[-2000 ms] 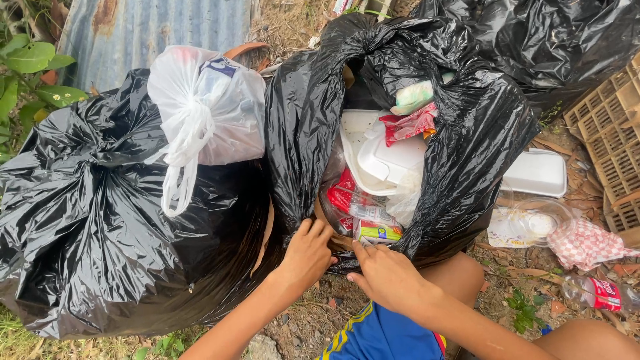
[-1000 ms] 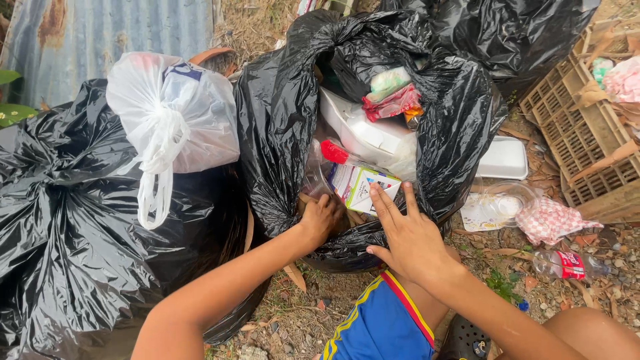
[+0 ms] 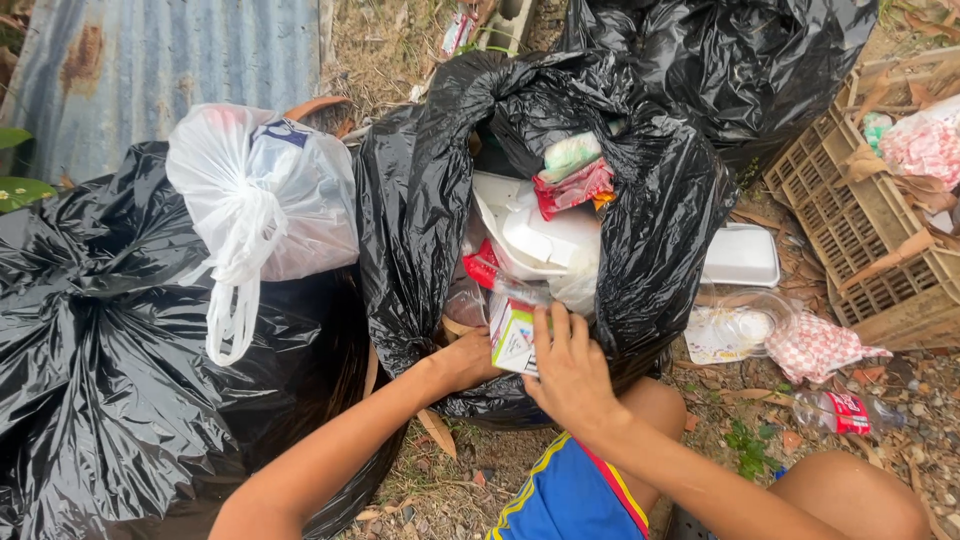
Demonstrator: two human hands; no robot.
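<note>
A black plastic garbage bag (image 3: pixel 652 247) stands open in the middle, holding white foam containers (image 3: pixel 536 232), a red wrapper (image 3: pixel 574 187) and a clear plastic cup (image 3: pixel 465 300). At its near edge is a small white and green printed carton (image 3: pixel 516 334). My right hand (image 3: pixel 574 367) rests with its fingers on the carton's right side. Beside the carton's left side, my left hand (image 3: pixel 469 360) reaches into the bag mouth; its fingertips are hidden, so its hold cannot be told.
A tied white plastic bag (image 3: pixel 262 195) lies on a full black bag (image 3: pixel 135 360) at left. Another black bag (image 3: pixel 720 67) stands behind. At right are a plastic crate (image 3: pixel 877 217), a foam tray (image 3: pixel 742 255), a checked wrapper (image 3: pixel 817 349) and a plastic bottle (image 3: pixel 847 412). Corrugated metal (image 3: pixel 172 67) lies back left.
Two seconds ago both hands were at the bag's near edge. The carton now stands up at the bag mouth, and my right hand has moved from spread over it to its right side.
</note>
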